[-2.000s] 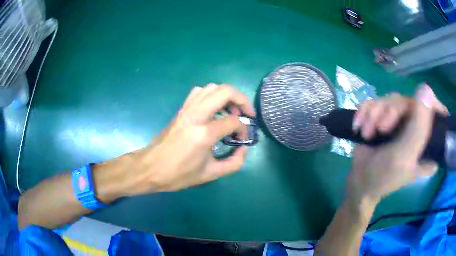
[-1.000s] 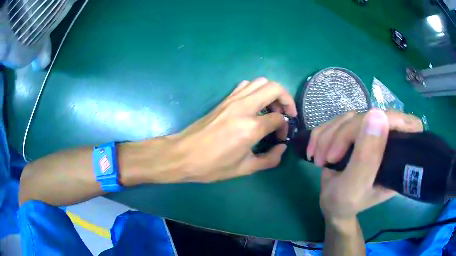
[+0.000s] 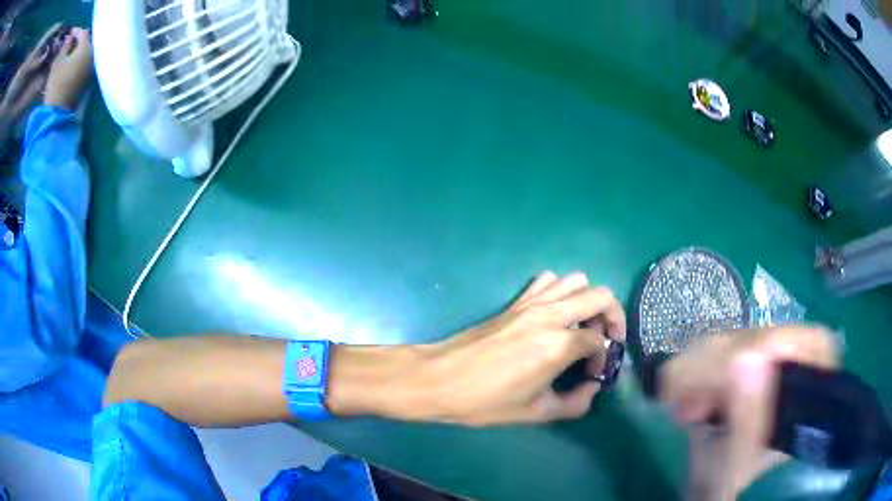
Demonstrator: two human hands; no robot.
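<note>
My left hand (image 3: 518, 357), with a blue wrist strap (image 3: 309, 380), holds a small black housing (image 3: 612, 363) between thumb and fingers; the fingers hide part of it. My right hand (image 3: 748, 387) is blurred and grips a thick black electric screwdriver (image 3: 826, 416) with a pale label. Its nose points left at the housing, with a small gap visible between them; the bit is too blurred to make out. The round grey dotted screw tray (image 3: 691, 298) lies just beyond the hands, partly covered by my right hand.
A white fan (image 3: 196, 73) stands at upper left with its white cord (image 3: 186, 210). Another person's blue sleeve (image 3: 54, 215) is at far left. Several black units (image 3: 758, 127) and a round white-and-gold part (image 3: 709, 100) lie at upper right, near a grey rail (image 3: 866, 262) and clear plastic bag (image 3: 775, 296).
The view has shifted left and up, showing more of the fan and another person. The screwdriver nose, close against the housing a second ago, is now slightly apart from it.
</note>
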